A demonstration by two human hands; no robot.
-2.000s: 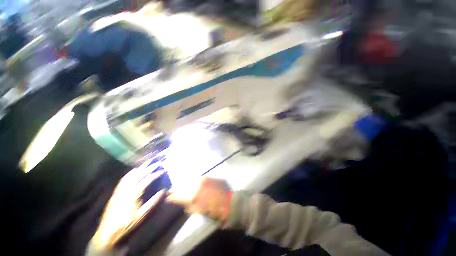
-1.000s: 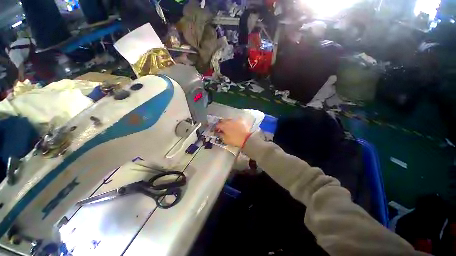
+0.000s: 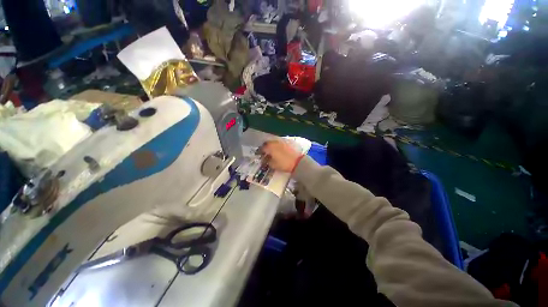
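Note:
My right hand [image 3: 279,155] is at the far right end of the machine table, over a pale shallow accessory tray [image 3: 270,179] with small dark and metal bits. Its fingertips point down among the bits; whether they pinch one is too small to tell. My left hand is out of the picture. The white sewing machine [image 3: 114,174] with a blue stripe fills the left side. Black-handled scissors [image 3: 174,244] lie on the machine bed below the arm, blades towards the left.
Small dark blue pieces [image 3: 227,187] lie by the tray. A blue bin [image 3: 445,216] with dark cloth [image 3: 378,180] stands right of the table. Pale cloth [image 3: 45,129] is heaped behind the machine. A white and gold sheet [image 3: 157,63] stands behind the handwheel end.
The view has swung from the needle area to the table's right end. My right hand has moved from there to the tray. My left hand has left the picture.

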